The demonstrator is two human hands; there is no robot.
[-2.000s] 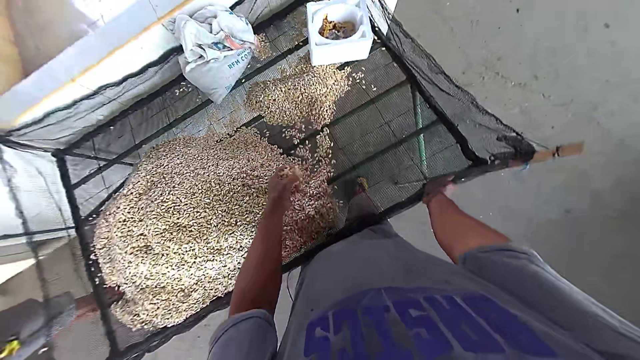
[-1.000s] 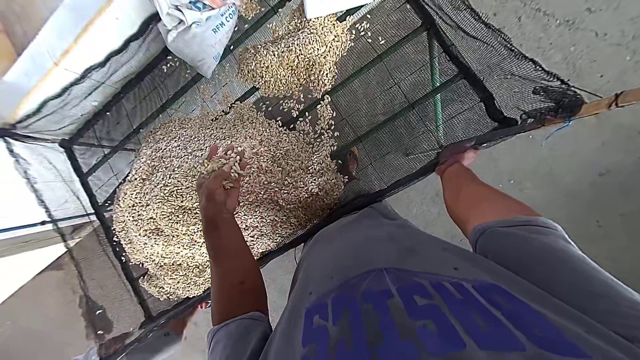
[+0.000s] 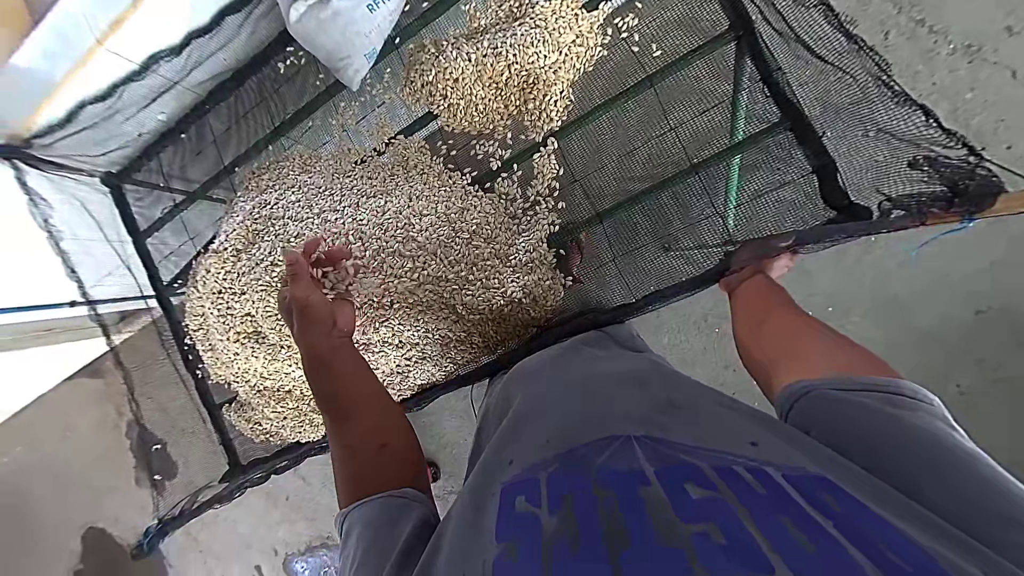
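Observation:
A large heap of pale seeds or beans (image 3: 416, 256) lies on the black mesh of a framed net bed (image 3: 648, 168). Over the heap's left part is my left hand (image 3: 318, 288), palm up with fingers curled, cupping some of the seeds. My right hand (image 3: 760, 268) rests at the near rim of the net bed, on the dark edge; its fingers are partly hidden, and whether they grip the rim is unclear. A smaller seed pile (image 3: 508, 68) lies beyond the large heap, with scattered seeds linking the two.
A white woven sack (image 3: 340, 32) bearing print lies at the far side of the mesh. Green and dark bars cross beneath the net. A wooden pole (image 3: 976, 210) extends from the right corner. Concrete floor (image 3: 896, 320) surrounds the near side, with a clear plastic item (image 3: 312, 560) on it.
My left hand has moved leftward across the heap from its right part, and seeds now lie in it. My right hand stays at the rim. The view has shifted, and the white box is out of it.

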